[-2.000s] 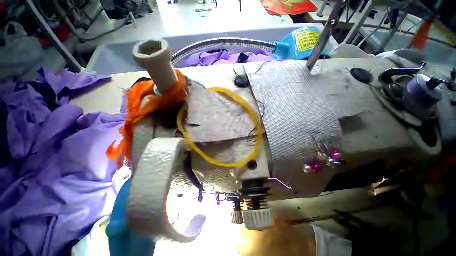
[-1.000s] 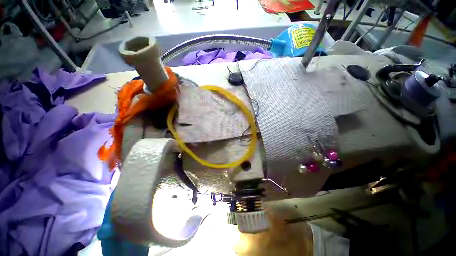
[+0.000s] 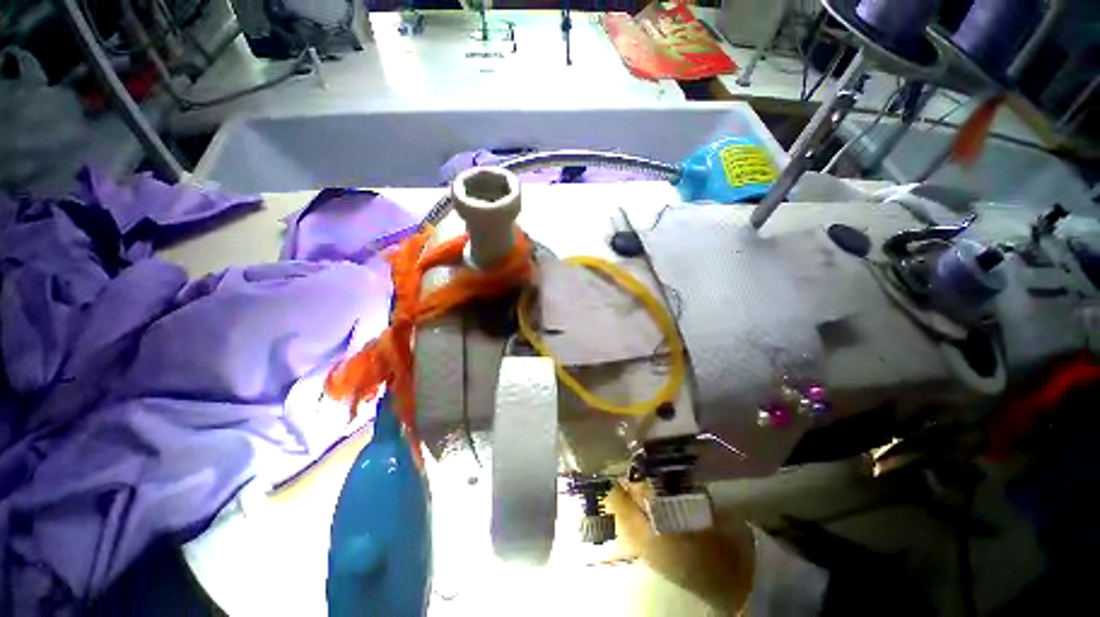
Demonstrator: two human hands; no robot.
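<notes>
Purple cloth [image 3: 181, 398] lies heaped left of the off-white sewing machine head [image 3: 603, 422]. A blue oval [image 3: 380, 530] hangs at the head's left end, beside a pale curved guard. An orange strip [image 3: 470, 283] is tied round a pale post; a yellow rubber band [image 3: 670, 362] lies on the head. My right hand [image 3: 712, 548] is blurred and partly hidden under the head, behind the tension knobs, with a pale cuff beside it. Its fingers and anything in them cannot be made out. The needle area is lost in glare. My left hand is out of the picture.
A white trough [image 3: 483, 127] with purple cloth and a blue bottle [image 3: 733, 169] is behind the head. A metal stand with lilac thread cones [image 3: 899, 18] rises at upper right. A lilac bobbin [image 3: 965, 275] is on the head's right. Another machine table is beyond.
The view has shifted, so the head's end, post and blue oval appear further right and more of the trough and thread cones shows. More of the purple cloth beside the post is visible.
</notes>
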